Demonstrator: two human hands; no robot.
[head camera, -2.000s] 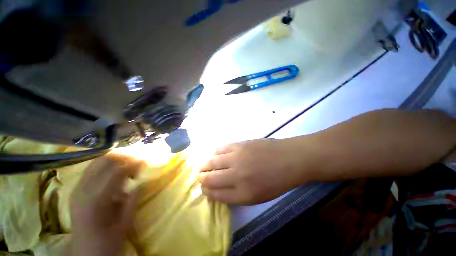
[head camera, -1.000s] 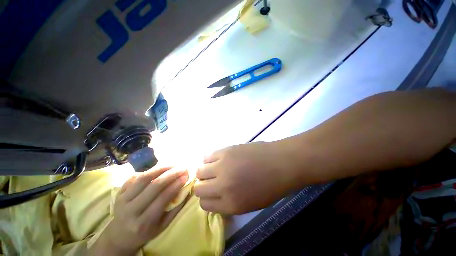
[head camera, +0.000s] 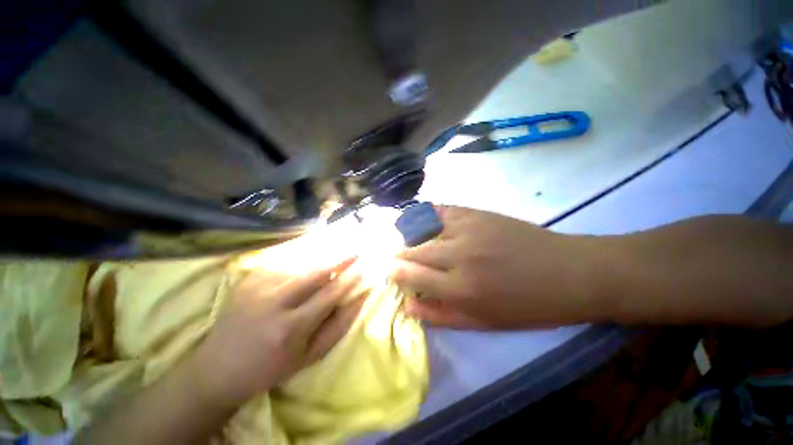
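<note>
Yellow fabric (head camera: 356, 382) lies crumpled under the sewing machine (head camera: 287, 78) and spreads to the left and front. My left hand (head camera: 269, 330) lies on the fabric with its fingertips near the needle area. My right hand (head camera: 469, 269) is at the fabric's right edge, its bent fingers pinching it close to my left fingertips. The needle and presser foot are lost in the lamp glare. The dark round tension discs (head camera: 391, 178) and grey knob (head camera: 419, 224) sit just above my hands.
Blue thread snips (head camera: 539, 129) lie on the white machine bed behind my right hand. A yellow scrap (head camera: 555, 52) lies further back. Dark scissor handles (head camera: 778, 87) show at the far right. The dark table edge (head camera: 522, 374) runs along the front.
The view has shifted, so the machine head looms larger and the snips appear further right. My left hand, blurred earlier, now rests on the fabric. My right hand stays at its edge.
</note>
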